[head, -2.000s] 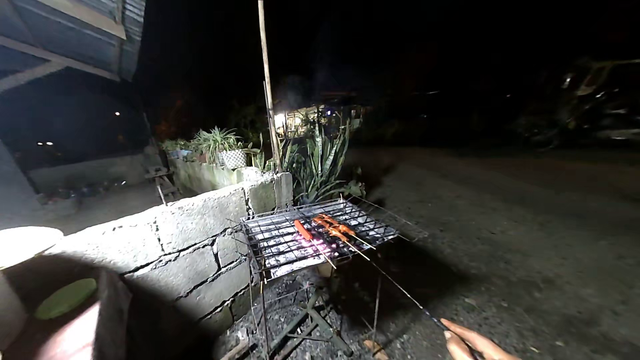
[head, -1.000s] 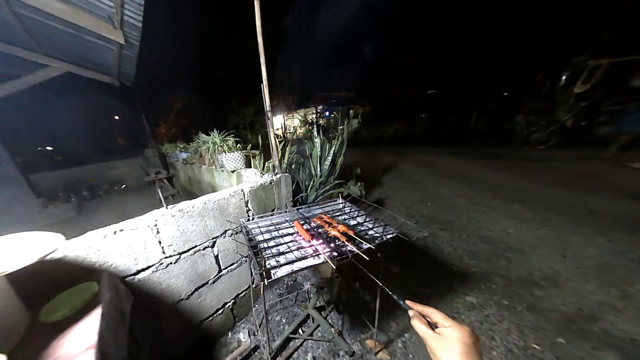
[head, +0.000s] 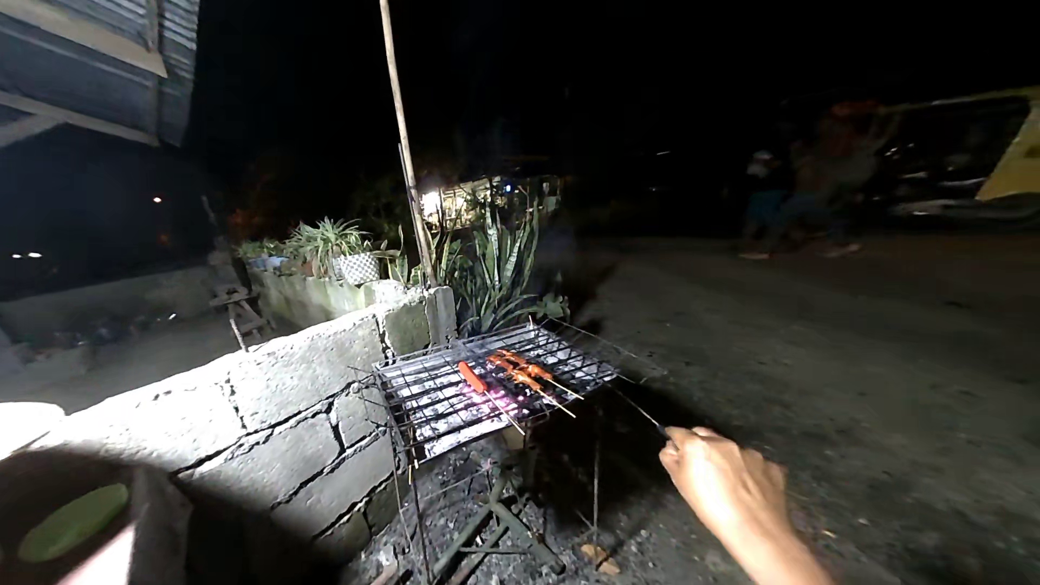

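My right hand (head: 723, 479) is closed around the dark handle of a thin metal rod (head: 638, 406), whose far part runs toward the right edge of the wire grill grate (head: 439, 431). On the grate lie a red hotdog on a stick (head: 471, 378) and, to its right, several skewers of orange-red meat (head: 524, 370), their bare sticks pointing toward me. Coals glow pinkish under the hotdog, and pale ash or coals show beneath the bars. The rod's tip cannot be made out clearly. My left hand is out of view.
A concrete block wall (head: 284, 374) runs along the grill's left side. Snake plants (head: 496, 268) and a leaning pole (head: 402, 146) stand behind. A green oval thing (head: 73, 524) is at lower left. Blurred people (head: 800, 195) are in the dark at far right.
My right hand has come further into view, from the bottom edge, still holding the rod. The food on the grate looks unmoved. Blurred people now show at far right.
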